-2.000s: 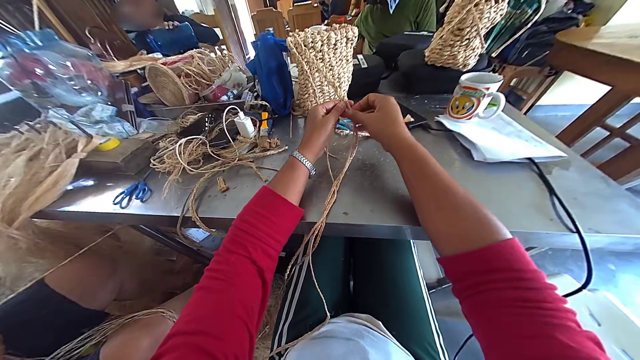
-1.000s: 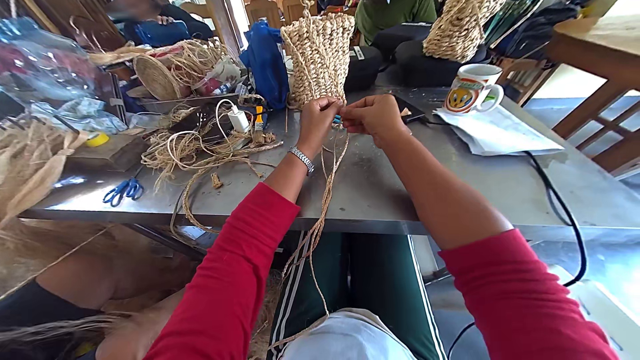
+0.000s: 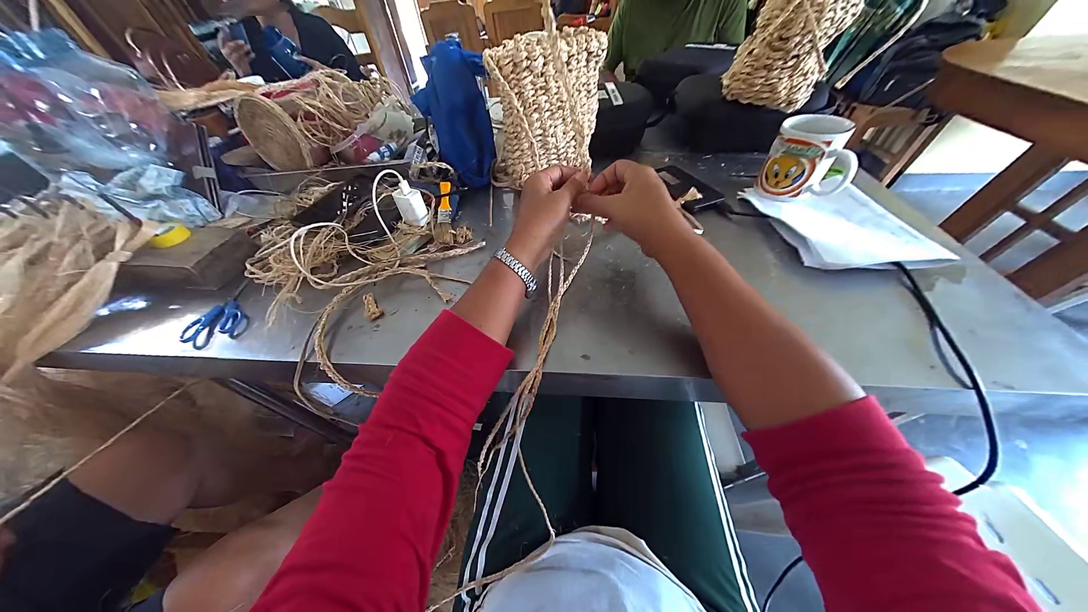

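Over the metal table, my left hand [image 3: 551, 204] and my right hand [image 3: 633, 204] meet with their fingertips pinched on thin natural-fibre cord. Braided cords [image 3: 544, 353] hang from between them, over the table edge and down to my lap. The piece right at the fingertips is small and mostly hidden by the fingers. Just behind my hands stands a woven natural-fibre basket [image 3: 544, 102], with a cord running up its front. To the left of my left hand lies a tangle of loose fibre cords [image 3: 297, 255].
Blue-handled scissors [image 3: 214, 325] lie near the table's left front edge. A white charger [image 3: 411, 206] and a blue bag [image 3: 460, 110] stand left of the basket. At right, a printed mug [image 3: 803, 157] sits on papers [image 3: 858, 229] beside a black cable [image 3: 956, 344]. Other people sit around.
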